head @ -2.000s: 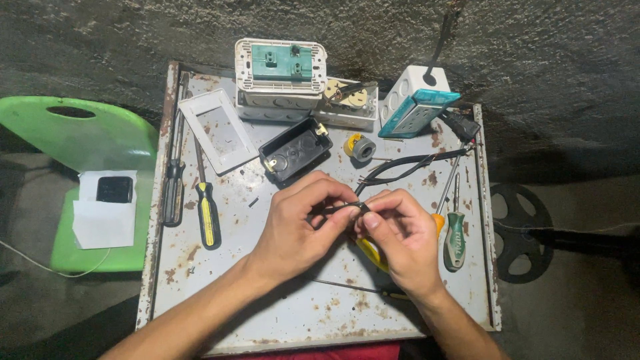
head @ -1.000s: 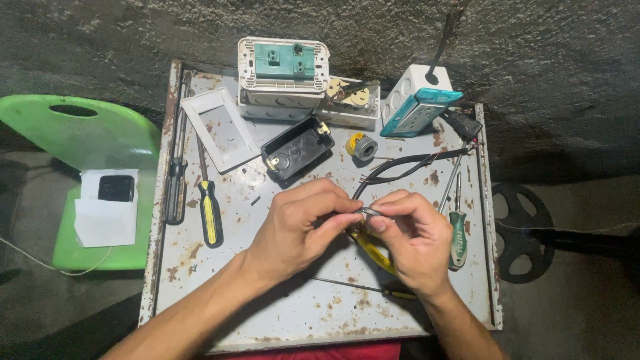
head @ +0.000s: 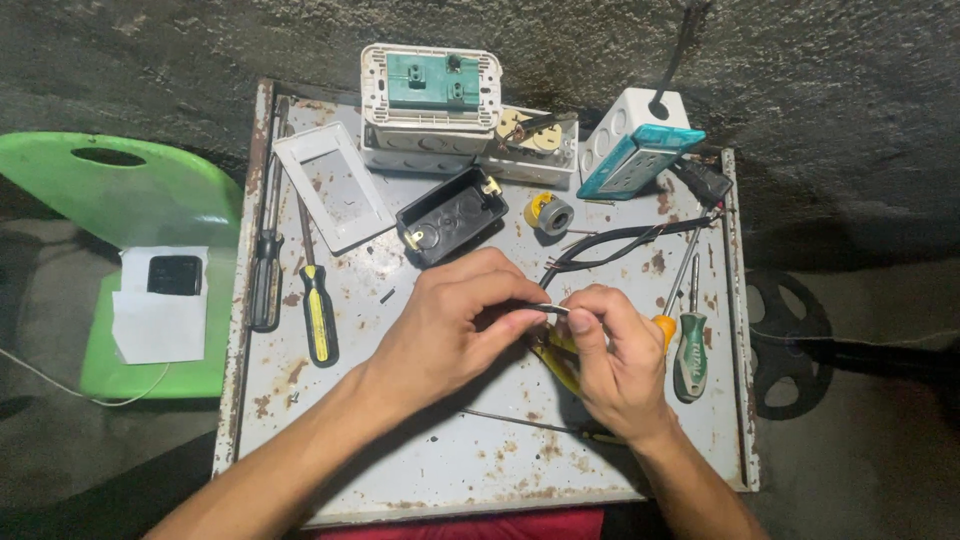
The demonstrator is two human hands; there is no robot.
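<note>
My left hand (head: 457, 322) pinches a black electrical cable (head: 546, 307) between thumb and fingers. At the cable's lighter end, my right hand (head: 619, 352) grips with thumb and forefinger. Yellow-handled pliers (head: 556, 360) lie beneath and between both hands, partly hidden. Just behind the hands, a looped black cable (head: 600, 262) with bare copper strands rests on the table. A black plastic electrical box (head: 452, 214) with brass tabs stands beyond my left hand. Near it is a yellow and grey round piece (head: 549, 214), perhaps a roll of tape.
On the rusty white metal table (head: 360, 465) are a white frame plate (head: 334, 184), a socket unit on white boxes (head: 431, 86), and a boxed teal outlet (head: 637, 161). Yellow-black (head: 320, 319), black (head: 266, 289), green (head: 691, 360) and orange-handled (head: 664, 326) tools lie beside. A green chair (head: 165, 195) stands left.
The fingers of both hands have shifted along the cable, and its pale end now shows between them. The objects on the table have stayed in place.
</note>
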